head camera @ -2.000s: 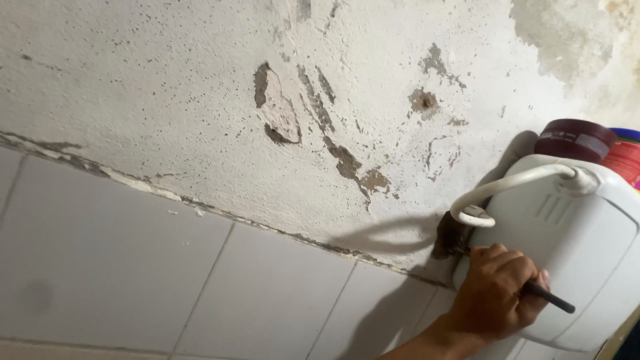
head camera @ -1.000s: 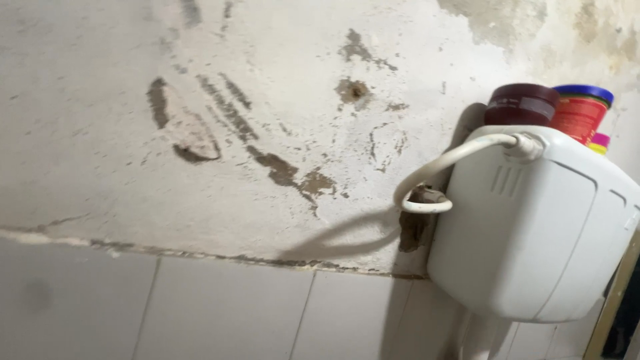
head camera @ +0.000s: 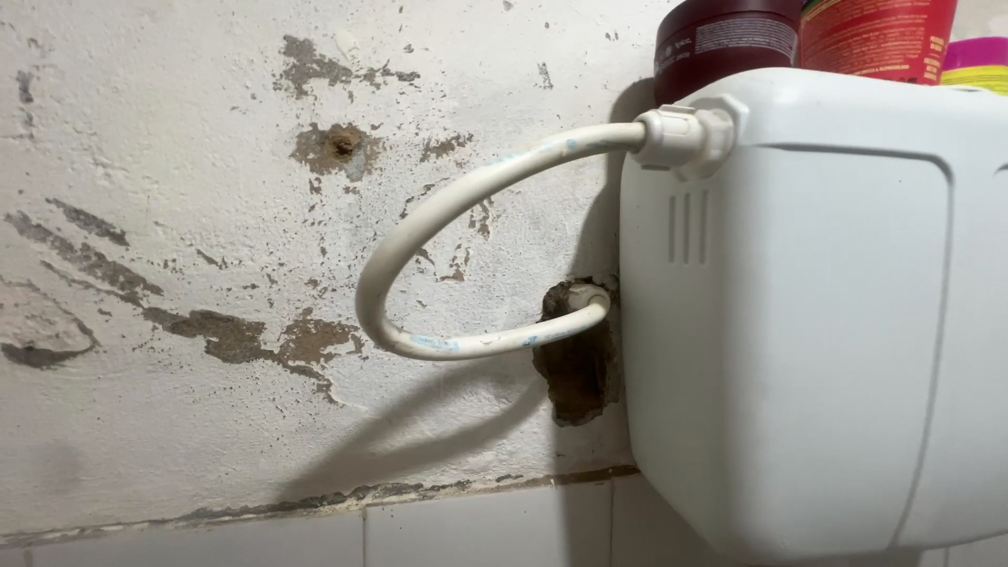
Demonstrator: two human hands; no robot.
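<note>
Neither my left hand nor my right hand shows at this moment. A white plastic toilet cistern [head camera: 835,315] hangs against the wall at the right. From a plastic fitting [head camera: 685,138] at its upper left side, a white flexible water hose [head camera: 417,228] loops leftward and back. The hose's lower end meets a pale connector [head camera: 587,297] in a rough, dark hole [head camera: 581,378] in the plaster, close beside the cistern. The inside of the hole is too dark to make out.
A dark red jar [head camera: 724,47], a red tub [head camera: 874,39] and a pink-and-yellow container [head camera: 976,63] stand on the cistern. The white plaster wall [head camera: 197,441] has flaked patches and a small brown hole [head camera: 344,143]. White tiles [head camera: 480,531] run along the bottom, under a rough edge.
Two seconds ago a hand held a dark, thin-handled tool at the wall hole beside the cistern; hand and tool have since left the view. The view has moved closer to the cistern and hose.
</note>
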